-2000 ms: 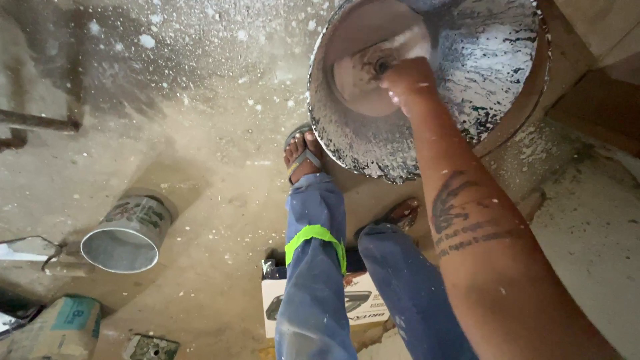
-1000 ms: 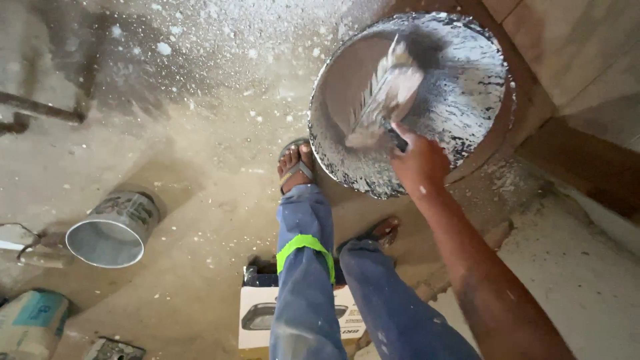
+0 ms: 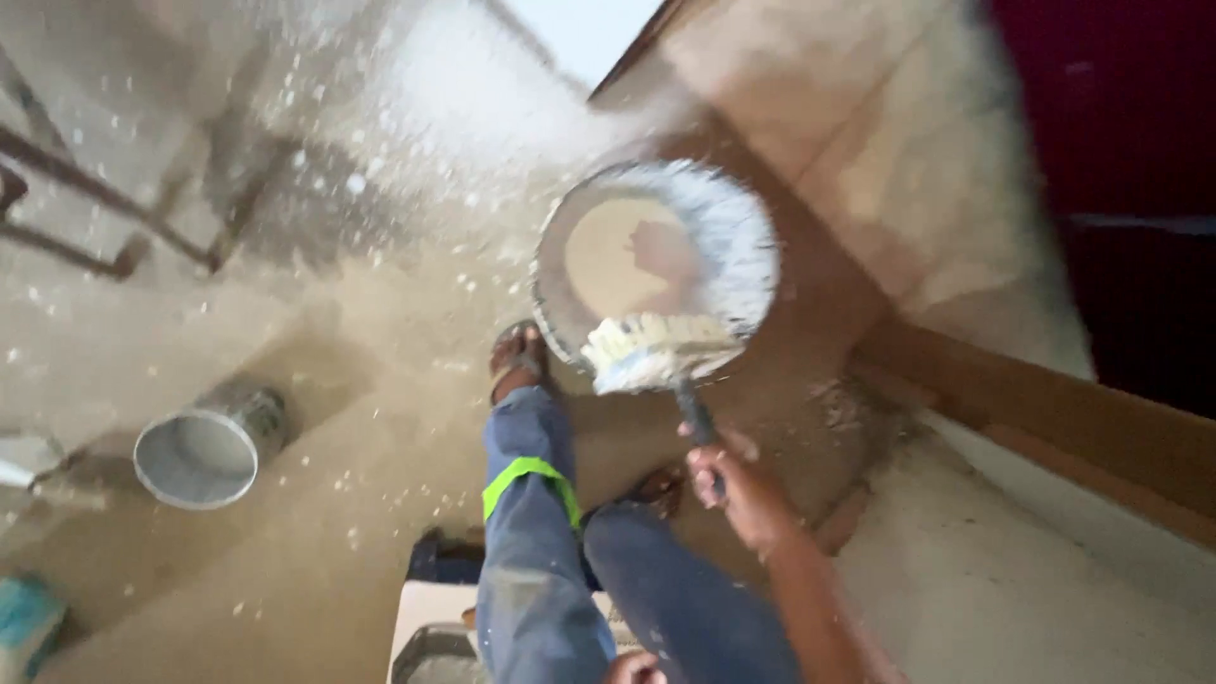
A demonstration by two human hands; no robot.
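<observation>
My right hand [image 3: 736, 480] is closed around the dark handle of a wide masonry brush [image 3: 660, 350], whose pale bristles look wet. The brush is over the near rim of a large round bucket [image 3: 750, 228] splashed with white. Pale liquid [image 3: 617, 252] lies at the bottom of this bucket. Of my left hand [image 3: 636, 668], only a small part shows at the bottom edge, near my knees; what it does is hidden.
A smaller metal bucket [image 3: 197, 458] stands on the spattered floor at the left. Metal bars [image 3: 104, 204] lie upper left. A printed cardboard box [image 3: 413, 608] is beside my legs. A wooden beam [image 3: 1045, 418] runs along the right.
The brush, inside the large bucket one second ago, has come up toward me to its near rim, still in my right hand. The view has shifted and shows more on the right.
</observation>
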